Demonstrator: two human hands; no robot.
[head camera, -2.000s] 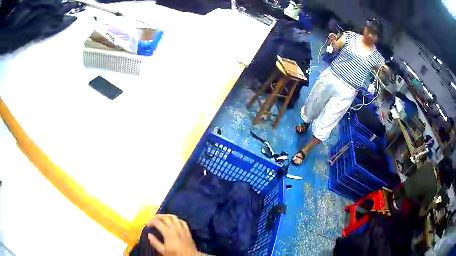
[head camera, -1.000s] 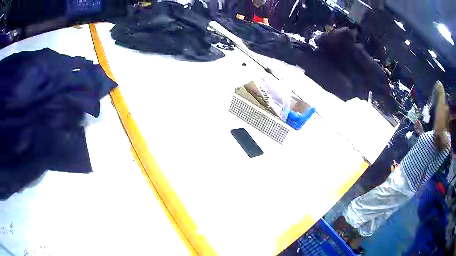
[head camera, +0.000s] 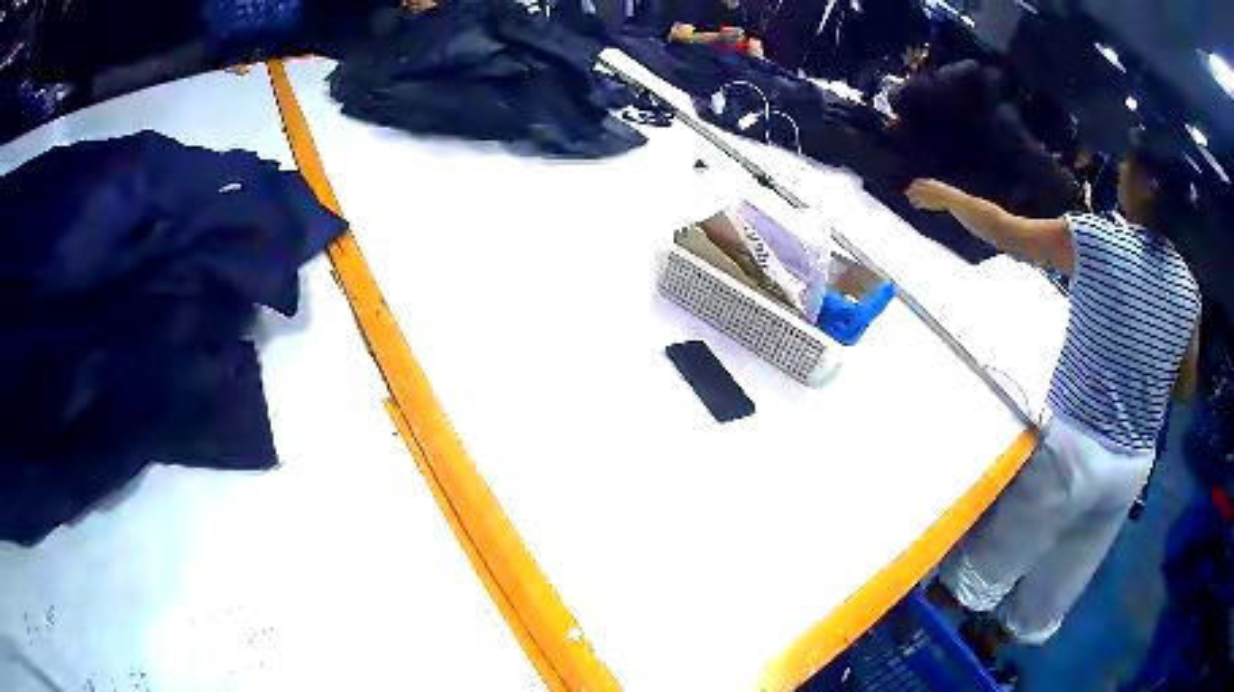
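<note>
Neither of my hands is in the picture. A dark navy garment heap (head camera: 135, 298) lies on the white worktable (head camera: 528, 338) at the left, one corner touching the yellow-orange tape. An off-white perforated basket (head camera: 744, 319) stands right of the middle, holding papers, card, a clear plastic piece and a blue item (head camera: 855, 314). A black mobile phone (head camera: 709, 380) lies flat in front of the basket. A long thin rod (head camera: 934, 325) runs across the table behind the basket.
Dark cloth (head camera: 474, 81) is heaped at the table's far side. A person in a striped top (head camera: 1123, 331) stands at the right table edge, one arm stretched over the far side. A blue crate (head camera: 934, 649) is partly visible on the floor at the lower right.
My right-side view of the crate and a hand on cloth has swung left to the table. The person has come to the table's edge and reaches over it. A white cord now shows by the rod.
</note>
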